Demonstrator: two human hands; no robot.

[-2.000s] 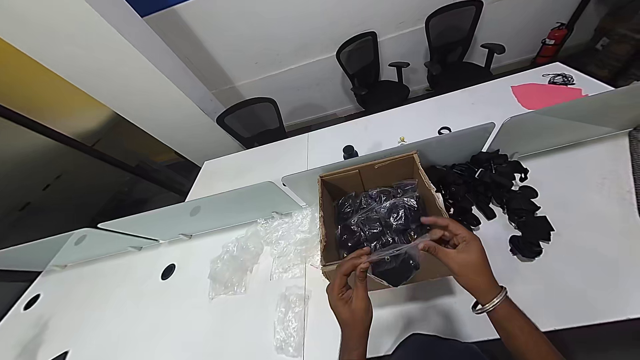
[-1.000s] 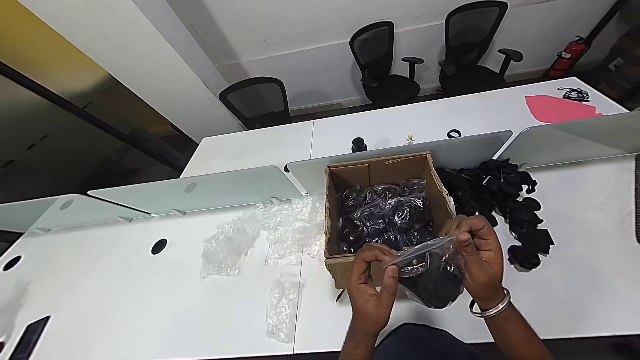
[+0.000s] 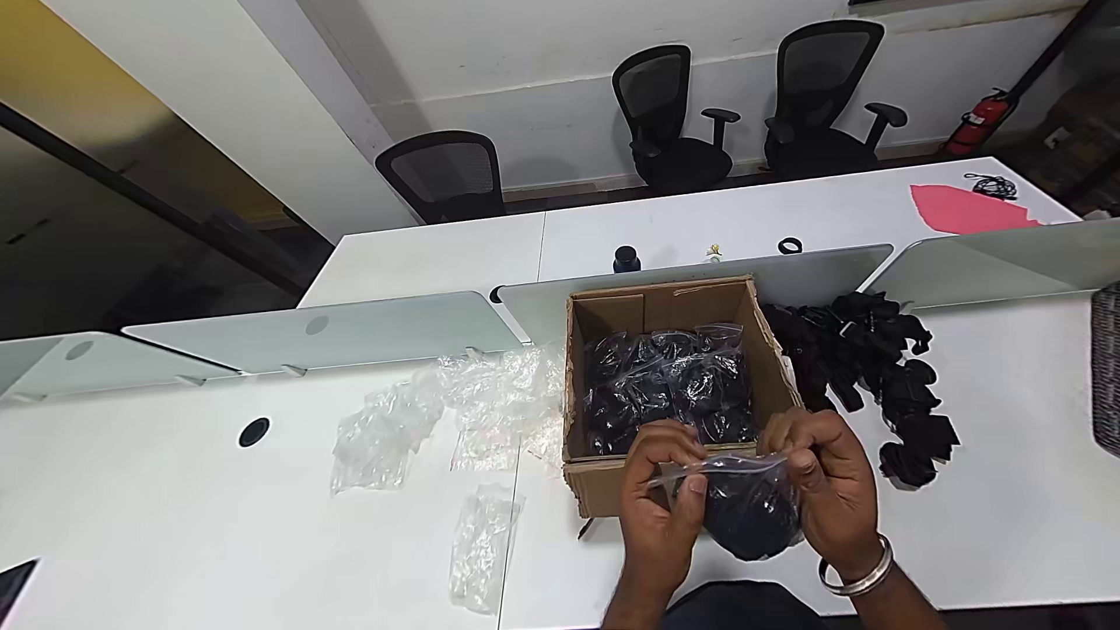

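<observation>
Between both hands hangs a clear zip-lock bag [image 3: 754, 516] with a dark, rounded item inside. My left hand [image 3: 661, 507] pinches one end of its zip strip, and my right hand [image 3: 827, 490], with a metal bangle at the wrist, pinches the other end. Just beyond them stands an open cardboard box [image 3: 604, 486] holding several clear bags [image 3: 674, 385] of dark items. Right of the box lies a heap of black fabric-like items [image 3: 884, 367]. Crumpled empty plastic bags [image 3: 499, 394] lie left of the box, and a flat stack of clear bags [image 3: 483, 551] lies nearer me.
Low frosted glass dividers [image 3: 332, 332] cross the white table [image 3: 175, 507] behind the box. Beyond them are a small dark bottle [image 3: 626, 259], a black ring-shaped item [image 3: 790, 246], a pink sheet [image 3: 967, 210] and a coiled black cable [image 3: 993, 185]. Mesh office chairs [image 3: 442, 175] stand behind.
Two seconds ago the bag was held over the box's near edge; both hands have since drawn it toward me, clear of the opening. Both hands have kept hold of its top.
</observation>
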